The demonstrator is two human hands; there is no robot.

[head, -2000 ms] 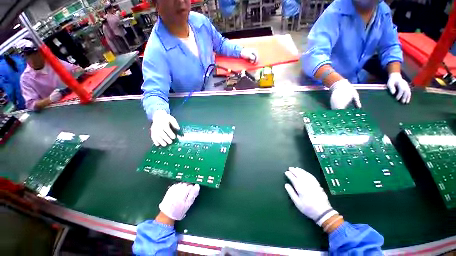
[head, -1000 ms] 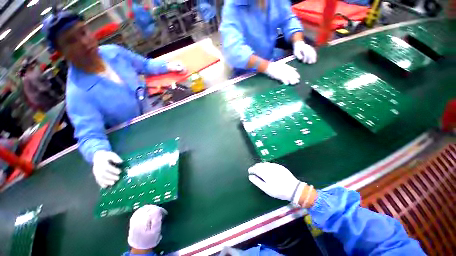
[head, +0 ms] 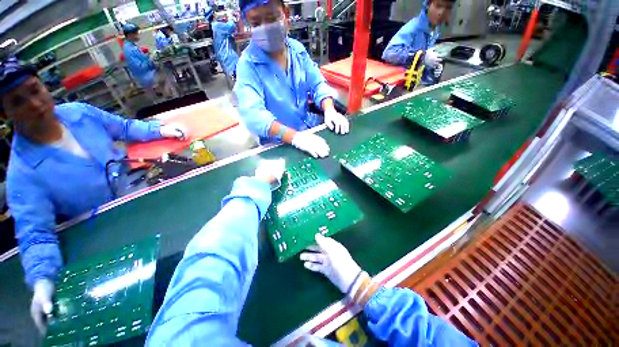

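Note:
A green circuit board (head: 309, 207) lies on the dark green conveyor belt in front of me. My left hand (head: 271, 171), white-gloved, is at the board's far left corner with the arm stretched across the belt; its fingers are partly hidden. My right hand (head: 332, 263), white-gloved, is at the board's near edge, fingers apart and pointing at it. Whether either hand grips the board cannot be told for the left; the right shows no grip. A second board (head: 394, 171) lies just right of it.
More boards lie farther right (head: 441, 118) and at the left (head: 102, 291), where a co-worker's glove (head: 42, 305) touches one. A co-worker's gloved hand (head: 311, 144) is near the far belt edge. The orange-brown slotted rack (head: 522, 278) is at right, with a clear-covered station beyond.
The view has swung right, bringing in more of the rack and the covered station. My left hand has left the left board's near edge and reached across to the middle board's far corner.

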